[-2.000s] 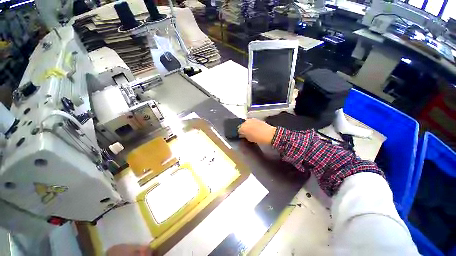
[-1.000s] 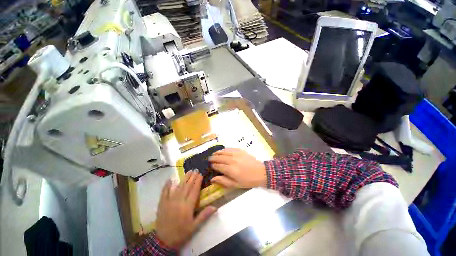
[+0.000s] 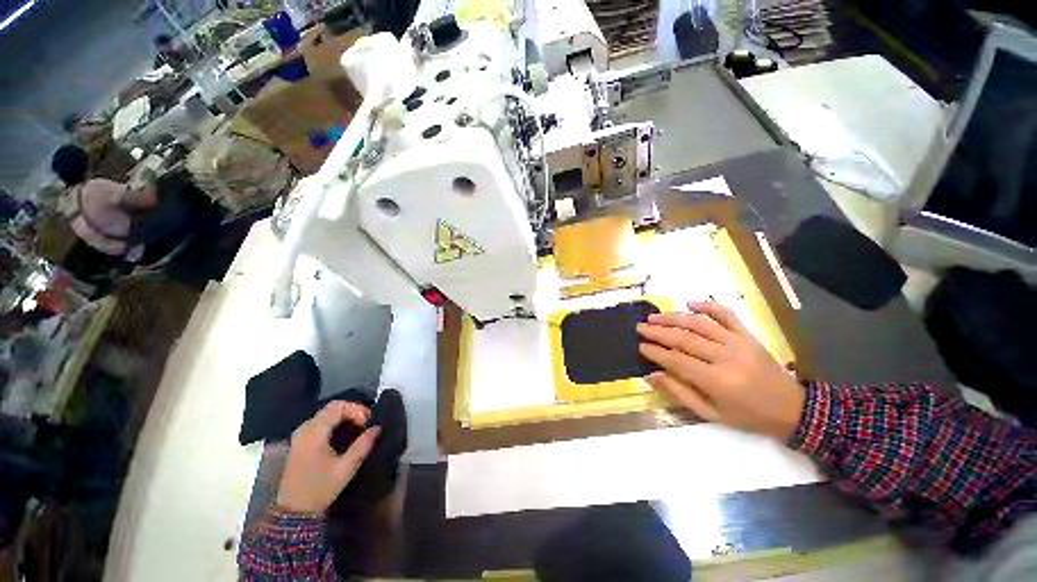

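Note:
A black fabric panel (image 3: 608,341) lies flat in the yellow-rimmed opening of the white sewing template (image 3: 512,370). My right hand (image 3: 722,370) rests with its fingers on the panel's right edge, palm down and fingers spread a little. The amber template flap (image 3: 594,248) is raised behind the opening. My left hand (image 3: 324,455) is at the left of the template and pinches a black fabric piece (image 3: 387,438) between thumb and fingers. Another black piece (image 3: 280,396) lies just left of it.
The white machine head (image 3: 444,216) stands behind and left of the opening. A black piece (image 3: 844,262) lies right of the template, another (image 3: 614,548) at the front edge. The control screen (image 3: 995,154) and a dark pile (image 3: 987,330) are at right. A person (image 3: 108,210) is far left.
The view has turned left. My left hand has left the template and taken hold of a black piece at the left. My right hand stays at the opening, now at the panel's right edge.

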